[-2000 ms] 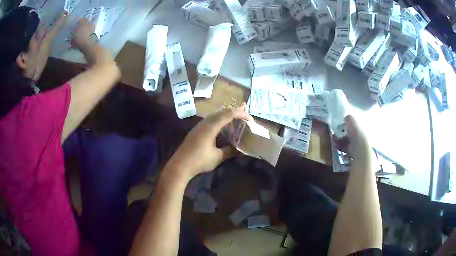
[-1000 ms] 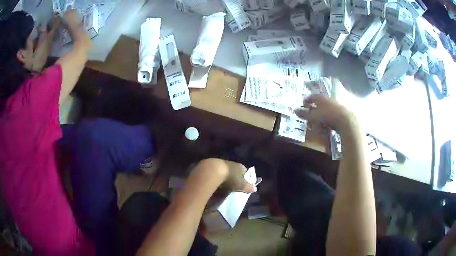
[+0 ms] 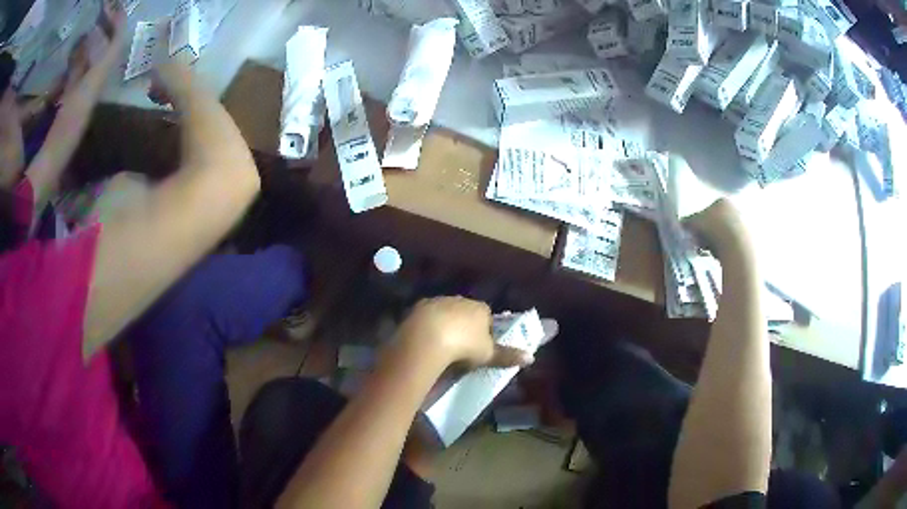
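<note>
My left hand [image 3: 453,333] holds a white printed carton [image 3: 475,396] over my lap, below the table edge. A whitish end shows past its fingertips; I cannot tell if it is a flap or something inside. My right hand [image 3: 718,221] is over flat cartons [image 3: 686,268] fanned at the table edge; glare and the hand hide its fingers, so its grip is unclear. Printed leaflets [image 3: 542,169] lie stacked at table centre. Two white wrapped products [image 3: 302,89] [image 3: 423,75] lie left of them, with a long printed carton [image 3: 352,149] between them.
Many erected cartons [image 3: 731,75] are heaped at the back right. Another flat carton [image 3: 593,247] lies by the table edge. A round white disc [image 3: 387,260] is below the edge. A person in pink [image 3: 60,338] works at left, an arm [image 3: 204,174] near the table's left part.
My left hand has moved from the table edge down over my lap, holding a carton. The right hand has left the white wrapped product and moved to the flat cartons. The neighbour's arm has swung closer.
</note>
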